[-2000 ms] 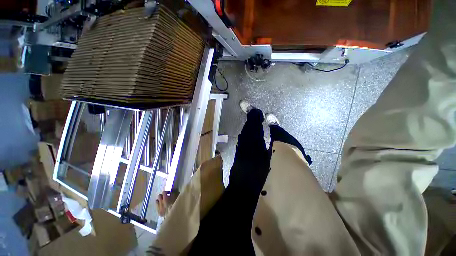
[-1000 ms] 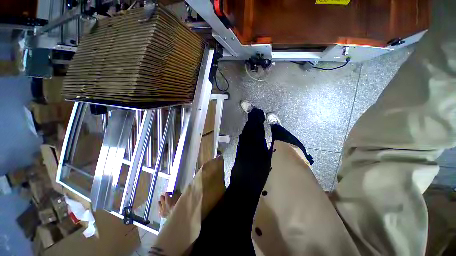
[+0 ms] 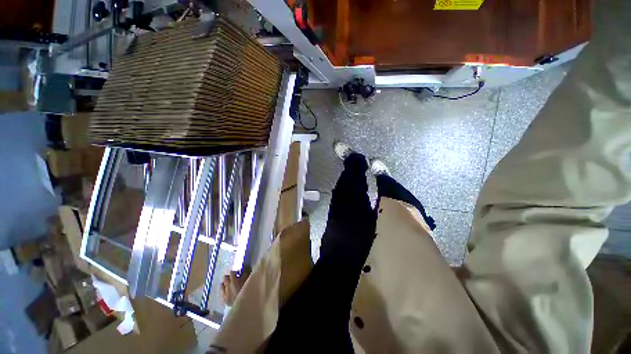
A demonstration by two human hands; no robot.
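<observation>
The blank stack (image 3: 187, 90) is a tight ribbed brown block on the magazine frame (image 3: 261, 207) at the left. Below it, shiny rods and the wide flat magazine side guide (image 3: 153, 225) are bare. My left hand (image 3: 228, 287) shows only in part, small and blurred, at the frame's lower right corner, beyond my tan coat. Its fingers lie at or against the frame; whether they grip it is hidden. My right hand is out of the picture; only a tan sleeve shows at the right.
The machine's orange-brown safety door (image 3: 443, 34) is at the top, with the black air filter regulator (image 3: 357, 88) and a cable below it. My feet stand on the speckled floor (image 3: 443, 152). Brown boxes and cardboard (image 3: 156, 325) and a white-and-red scrap (image 3: 114, 301) lie at the lower left.
The rack and stack appear slightly lower and further right in the picture, as the view shifts a little. My left hand stays at the frame's corner.
</observation>
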